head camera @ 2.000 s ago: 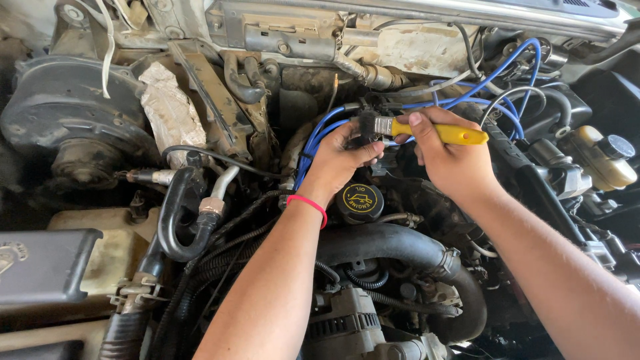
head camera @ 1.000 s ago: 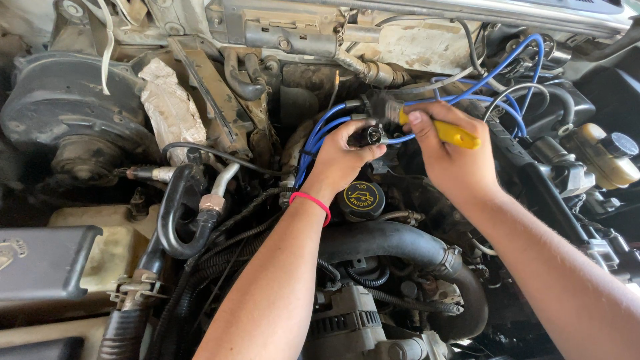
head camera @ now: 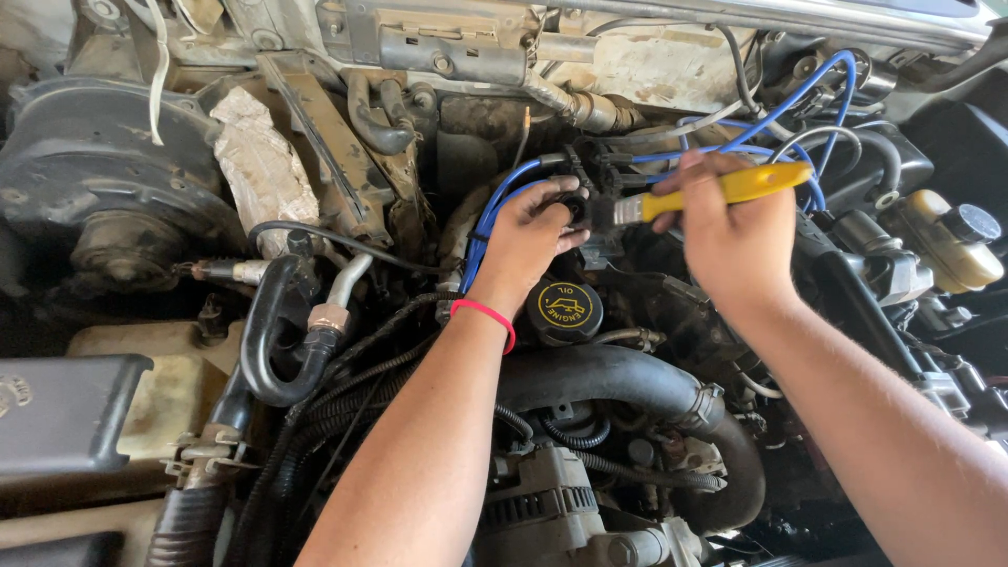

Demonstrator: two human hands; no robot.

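My right hand (head camera: 728,213) grips the yellow handle of a paintbrush (head camera: 728,190) in the upper middle of the head view. The dark bristles lie against or just beside a black, round-ended part (head camera: 573,208) between the fingers of my left hand (head camera: 543,220); what that part is cannot be told. Blue ignition wires (head camera: 490,213) run past my left wrist, and more blue wires (head camera: 787,102) loop at the upper right. Directly below my left hand is the black engine oil cap (head camera: 565,309). My fingers hide some of the held part.
A thick black hose (head camera: 606,378) curves below the oil cap, above the alternator (head camera: 535,496). At left are a black round housing (head camera: 102,157), a foil-like wrap (head camera: 264,165) and a bent metal pipe (head camera: 346,283). A fluid reservoir (head camera: 941,240) stands at right.
The black part in my left hand was tilted with its end up a second ago and now faces the brush. My right hand and the brush have shifted slightly.
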